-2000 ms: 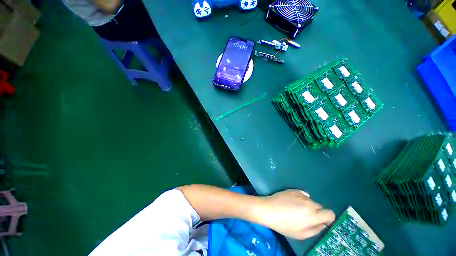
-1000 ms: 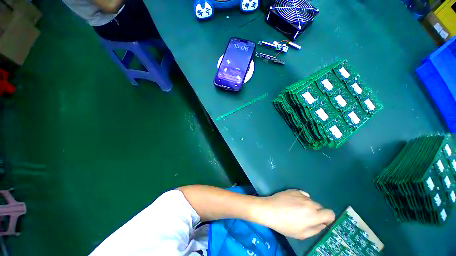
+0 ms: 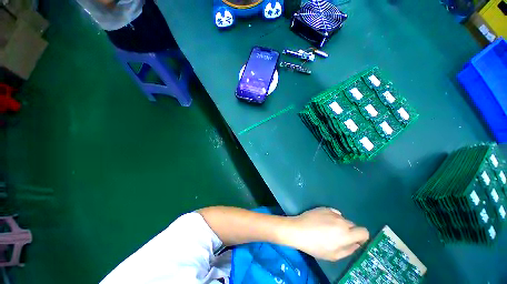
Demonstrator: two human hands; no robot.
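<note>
My left hand (image 3: pixel 332 234) is bare and lies at the bottom of the view, its fingers pinched together at the upper left edge of a green PCB panel (image 3: pixel 383 263). What the fingertips hold is too small to make out. The panel lies on a pale tan backing board (image 3: pixel 404 244), whose edge shows at the upper right; the panel's lower part is cut off by the picture's edge. My right hand is not in view. A blue apron (image 3: pixel 266 265) shows below my left forearm.
Two stacks of PCB panels stand on the bench, one at centre (image 3: pixel 361 113), one at right (image 3: pixel 464 194). A smartphone (image 3: pixel 257 75) lies on a white ring near metal tools (image 3: pixel 303 54). A black square fan (image 3: pixel 318 22), blue bin (image 3: pixel 489 86), purple stool (image 3: pixel 158 75) and seated person (image 3: pixel 130 22) also show.
The view has shifted slightly, so the stacks and bin appear a little further left. My left hand stays pinched at the panel's edge.
</note>
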